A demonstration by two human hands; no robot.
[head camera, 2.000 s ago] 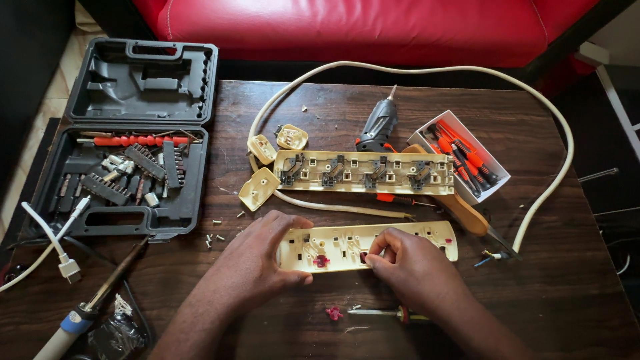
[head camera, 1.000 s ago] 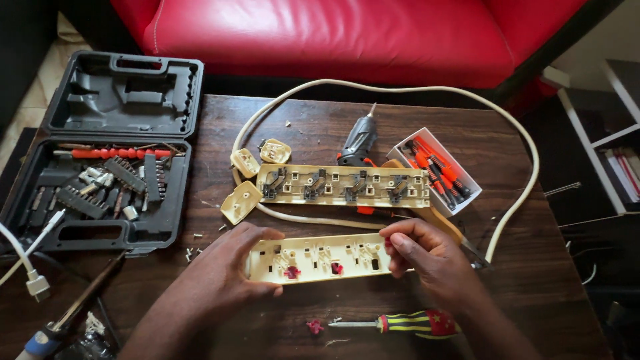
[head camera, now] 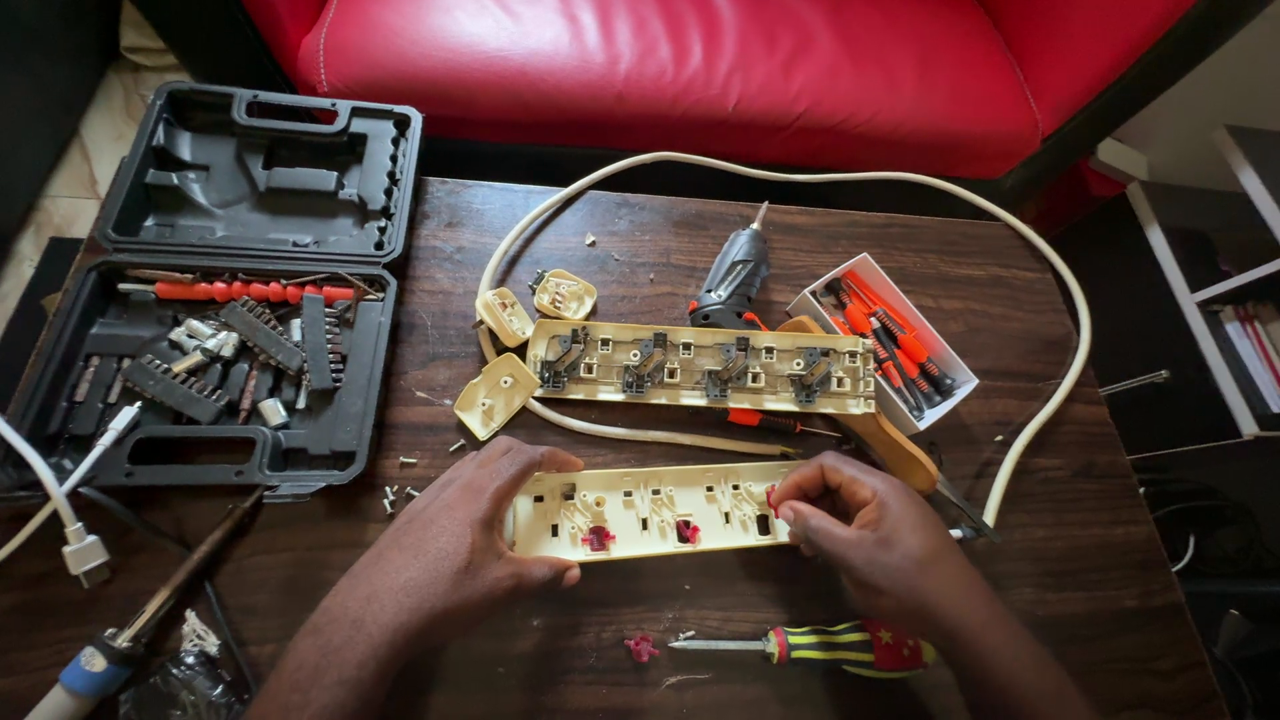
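A cream plastic power strip cover (head camera: 650, 505) lies inner side up, two red plastic pieces (head camera: 597, 539) seated in its openings. My left hand (head camera: 470, 530) grips the cover's left end between thumb and fingers. Near the right end, my right hand (head camera: 850, 510) pinches a small red piece (head camera: 771, 499) above the cover; the fingers hide most of it. Behind it rests the other half of the power strip (head camera: 700, 370), with dark switch parts and metal strips inside. One more red piece (head camera: 641, 648) lies by the tip of a yellow-and-black-handled screwdriver (head camera: 845, 648).
At left are an open black tool case (head camera: 255, 375) and a soldering iron (head camera: 110, 650). Behind the strip lie a cordless screwdriver (head camera: 735, 275), a white box of orange-black screwdrivers (head camera: 890, 345) and a looping white cable (head camera: 1065, 390). Loose plug parts (head camera: 497, 395) and screws (head camera: 408, 461) sit nearby.
My right hand has moved from the middle of the cover toward its right end. A second red piece shows in the middle opening, where my fingers were two seconds ago.
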